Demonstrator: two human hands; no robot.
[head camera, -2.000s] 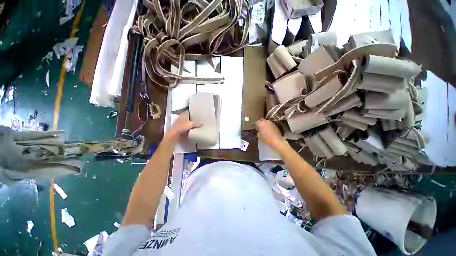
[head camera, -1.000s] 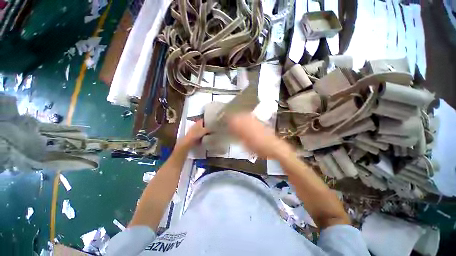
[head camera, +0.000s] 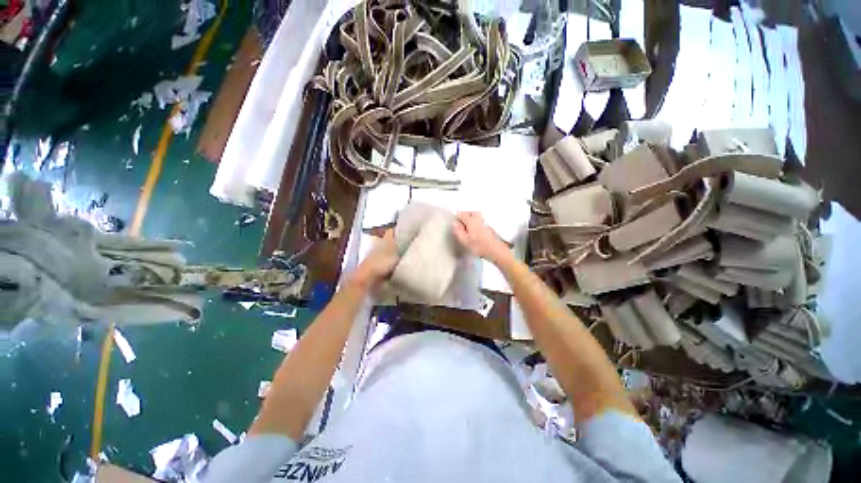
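Beige-taupe cut panels (head camera: 427, 255) lie skewed over each other between my hands, just above the white sheets (head camera: 498, 174). My left hand (head camera: 381, 259) grips their left edge, its fingers partly hidden by the panels. My right hand (head camera: 475, 231) holds their upper right edge with its fingertips. How many panels there are cannot be told. A brown board edge (head camera: 453, 319) shows below the white sheets, near my body.
Tangled strips (head camera: 425, 80) lie beyond my hands. A heap of tied bundles (head camera: 680, 226) covers the right side. A small open box (head camera: 614, 64) and white cut pieces (head camera: 722, 71) lie at the far right. A white roll (head camera: 274, 104) runs along the left edge. A bin (head camera: 755, 453) stands lower right.
The panels lay flat under my left hand; now both hands hold them, turned at an angle. The brown piece at the right of the sheets has moved from its place. The view has shifted.
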